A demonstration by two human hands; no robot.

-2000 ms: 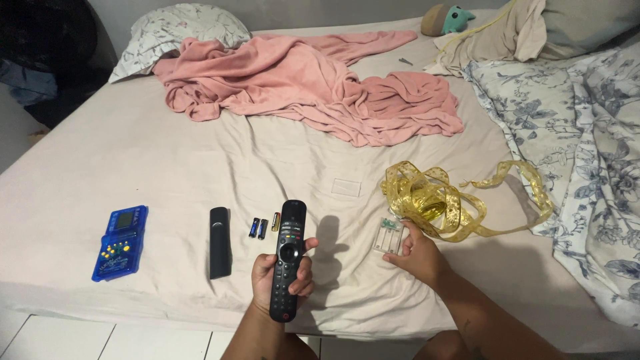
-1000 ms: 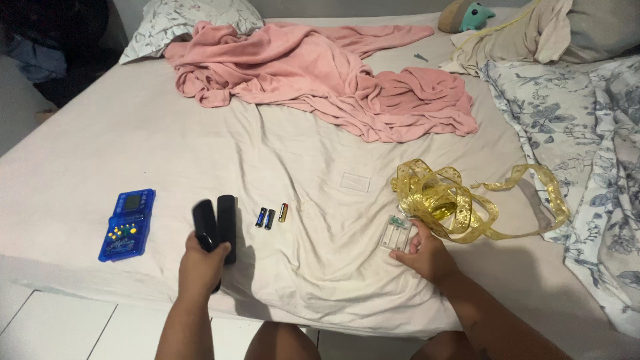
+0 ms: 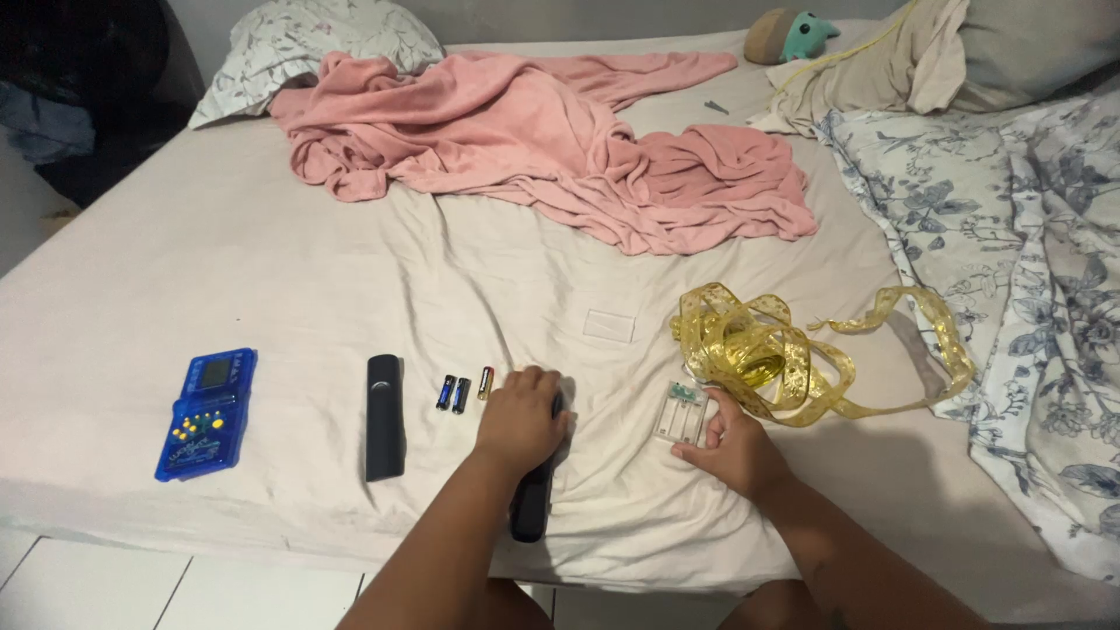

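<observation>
My left hand (image 3: pixel 522 418) is over a black remote control (image 3: pixel 530 507) lying on the bed, its fingers around the far part. Between my right thumb and fingers (image 3: pixel 726 442) is a clear plastic battery case (image 3: pixel 681 413) with open slots, joined to a heap of gold ribbon (image 3: pixel 752 359). Beyond and between the hands lies a small clear plastic cover (image 3: pixel 610 326). Left of my left hand are two dark blue batteries (image 3: pixel 453 395) and a copper-topped battery (image 3: pixel 486 383). Farther left lies a second black remote (image 3: pixel 385 418), face hidden.
A blue handheld game console (image 3: pixel 206 414) lies at the left of the bed. A pink blanket (image 3: pixel 525 131) spreads across the back, near a plush toy (image 3: pixel 787 37) and a pillow (image 3: pixel 324 44). Floral bedding (image 3: pixel 945 192) covers the right side. White floor tiles (image 3: pixel 105 582) show below the bed's near edge.
My left hand, with a black remote, has moved from beside the other remote to the right of the batteries. My right hand still holds the battery case.
</observation>
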